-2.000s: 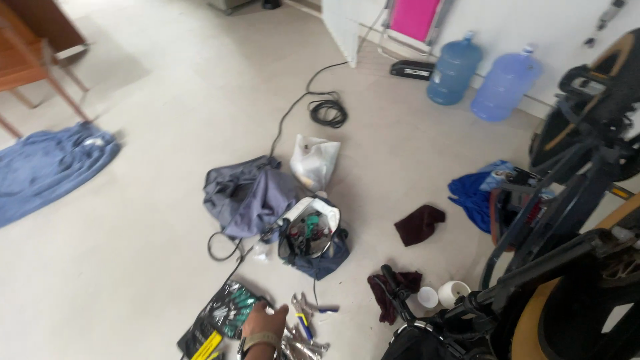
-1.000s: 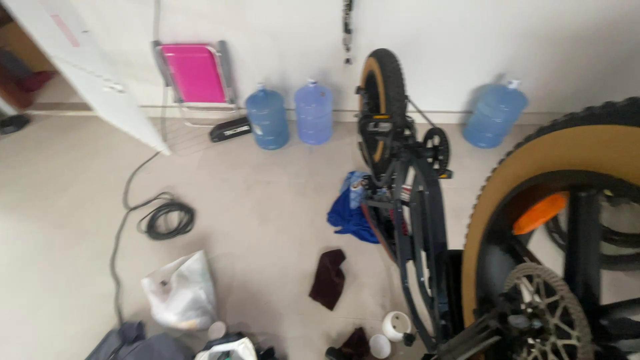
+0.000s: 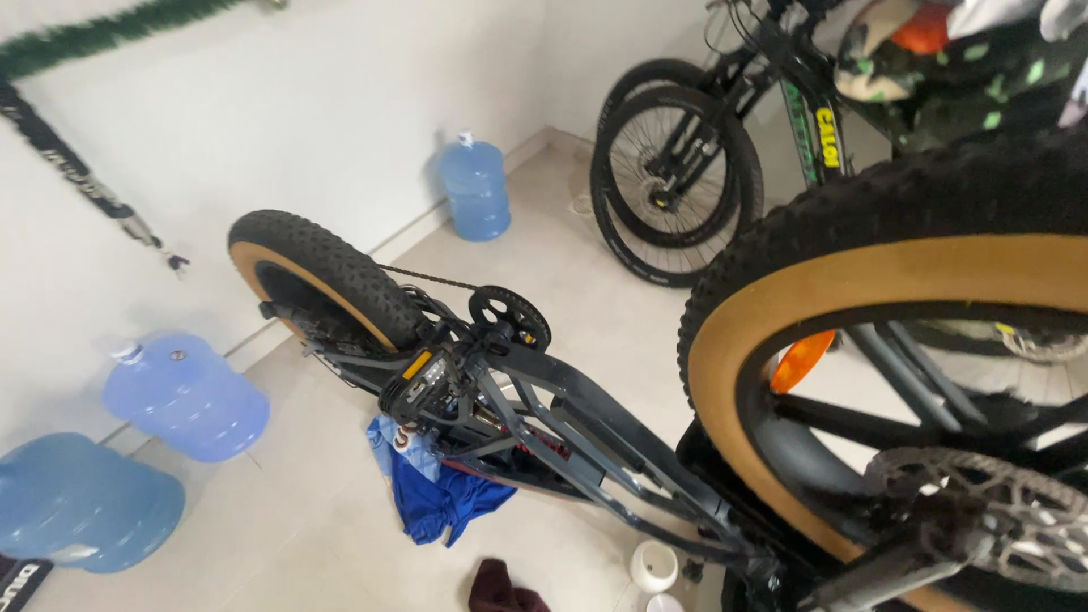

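Neither my left hand nor my right hand shows in the head view. An upside-down fat-tire bicycle frame (image 3: 569,399) fills the middle and right. Its near wheel, with a knobby black tire and tan sidewall (image 3: 765,314), stands large at the right, with an orange reflector (image 3: 802,361) on it. A brake disc rotor (image 3: 1020,510) is at the lower right. Farther off is the other wheel (image 3: 327,280), near the wall, with the chainring (image 3: 510,317) beside it. A blue cloth (image 3: 446,501) lies on the floor beneath the frame.
Blue water jugs (image 3: 191,398) stand along the wall, one farther back (image 3: 476,191). Other bicycles (image 3: 671,183) stand in the far corner. A dark maroon cloth (image 3: 503,586) and a white round container (image 3: 654,566) are on the floor at the bottom. A lanyard (image 3: 81,174) hangs at left.
The view has swung right, from the floor tools and bags to the bicycle. A hand that was over the tools two seconds ago is out of view.
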